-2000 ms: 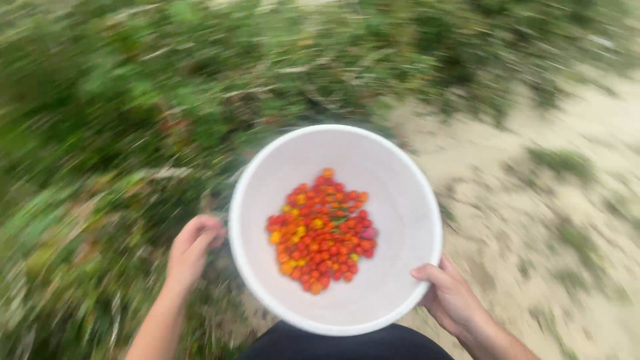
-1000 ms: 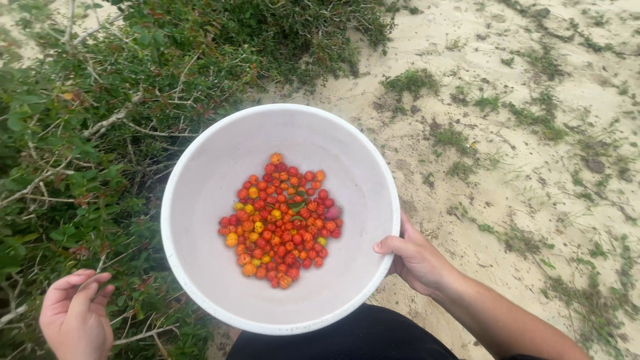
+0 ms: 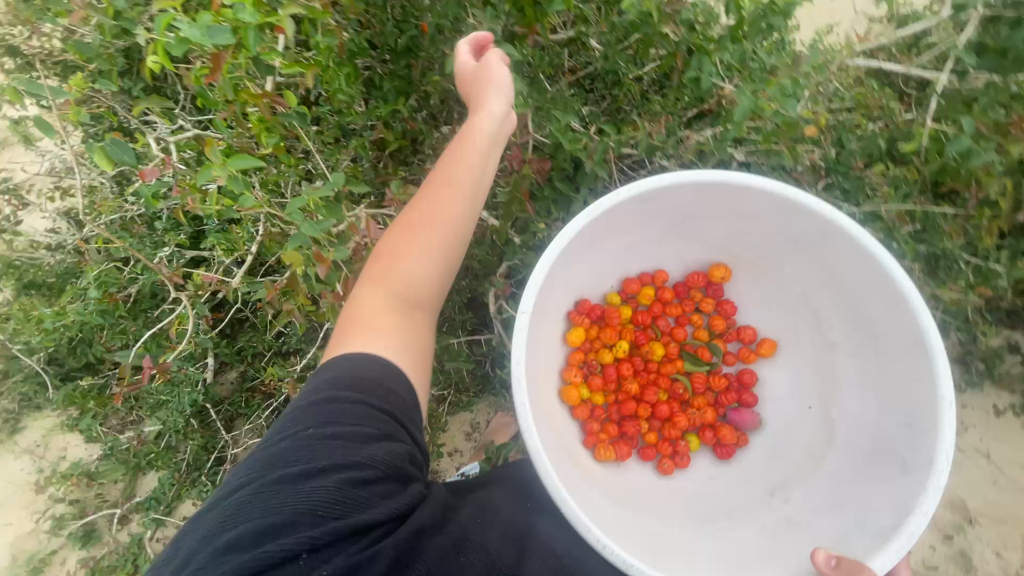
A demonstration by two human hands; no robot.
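My right hand (image 3: 848, 563) grips the lower right rim of a white plastic bucket (image 3: 848, 384), at the bottom edge of the view; only its fingertips show. In the bucket lies a heap of small ribbed red, orange and yellow pitanga-like fruits (image 3: 656, 376), with a few green leaves (image 3: 698, 358) and one larger pinkish-purple fruit (image 3: 743, 418). My left arm is stretched forward over the shrub, with my left hand (image 3: 486, 80) among its upper foliage. The fingers are curled, and whether they hold anything cannot be made out.
A dense low shrub (image 3: 240, 200) with green and reddish leaves spreads across the left and top. Bare pale twigs (image 3: 944, 72) stick out at the upper right. Sandy ground (image 3: 984, 472) shows at the lower right and lower left. My dark clothing fills the bottom.
My left hand has moved from low beside the bucket to far forward over the shrub. The view has turned toward the shrub, and the bucket now sits at the lower right.
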